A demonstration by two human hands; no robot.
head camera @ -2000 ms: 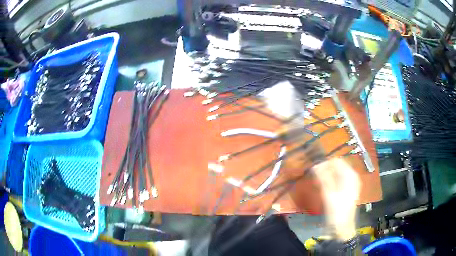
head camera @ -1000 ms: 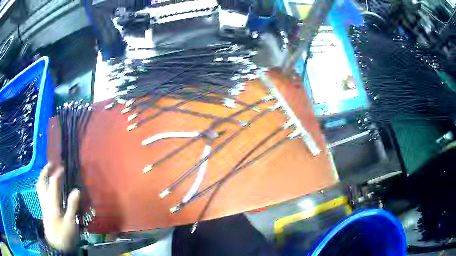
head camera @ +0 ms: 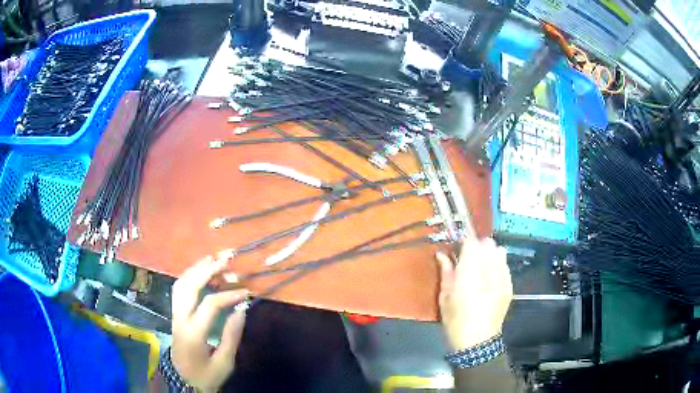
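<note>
Several black cables (head camera: 368, 244) lie across the reddish-brown board, their right ends in a silver loading bar (head camera: 434, 188). A second silver strip (head camera: 454, 192) lies close along its right side. My right hand (head camera: 476, 295) is at the lower end of the strips, fingers over the end and thumb to the left; the exact grip is partly hidden. My left hand (head camera: 206, 318) is at the front edge by the cables' left ends, thumb and fingers apart. White-handled side cutters (head camera: 334, 192) lie open among the cables.
A cable pile (head camera: 330, 100) is at the back by the machine. A cable bundle (head camera: 134, 165) lies on the board's left. A blue basket (head camera: 142, 57) and light-blue mesh basket (head camera: 73, 165) stand left. A control panel (head camera: 535, 153) and bulk black cables (head camera: 641, 207) are right.
My left hand has moved from the left bundle to the cables' left ends. My right hand has come into view at the bar. Two strips now show side by side where one showed before.
</note>
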